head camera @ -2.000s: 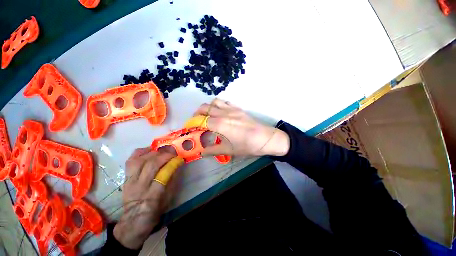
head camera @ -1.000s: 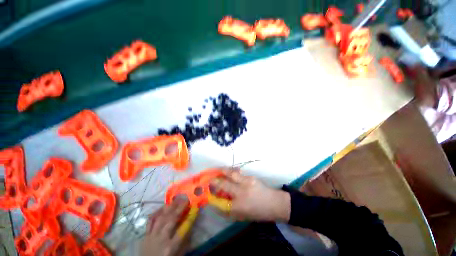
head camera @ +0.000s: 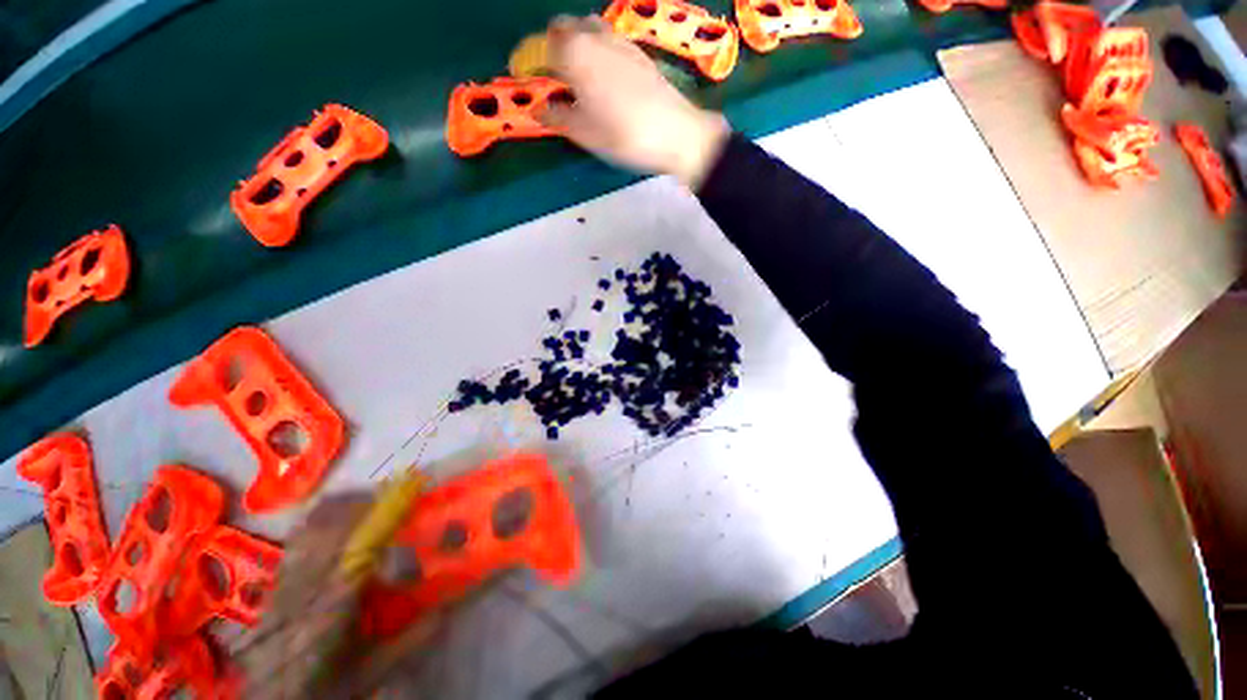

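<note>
My right hand (head camera: 622,103), with a yellow finger cot, reaches over the green belt and its fingers are on an orange controller shell (head camera: 481,115). My left hand (head camera: 322,588), blurred and with a yellow cot, holds another orange shell (head camera: 472,531) by its left end over the white sheet. Small black pads (head camera: 670,342) lie heaped in the middle of the white sheet (head camera: 848,465), with a thinner trail to the left. One loose shell (head camera: 267,414) lies left of the heap. Several more shells (head camera: 151,547) are piled at the lower left, partly hidden by my left hand.
The green conveyor belt (head camera: 192,123) behind the sheet carries several spaced shells (head camera: 308,171). A brown cardboard sheet (head camera: 1026,178) at the right holds stacked orange shells (head camera: 1108,89). An open carton (head camera: 1149,506) stands at the lower right. Thin dark curved lines cross the white sheet.
My right hand has moved from the near edge up to the belt with a shell. My left hand now has hold of the shell that lay beside the pads. The view has shifted.
</note>
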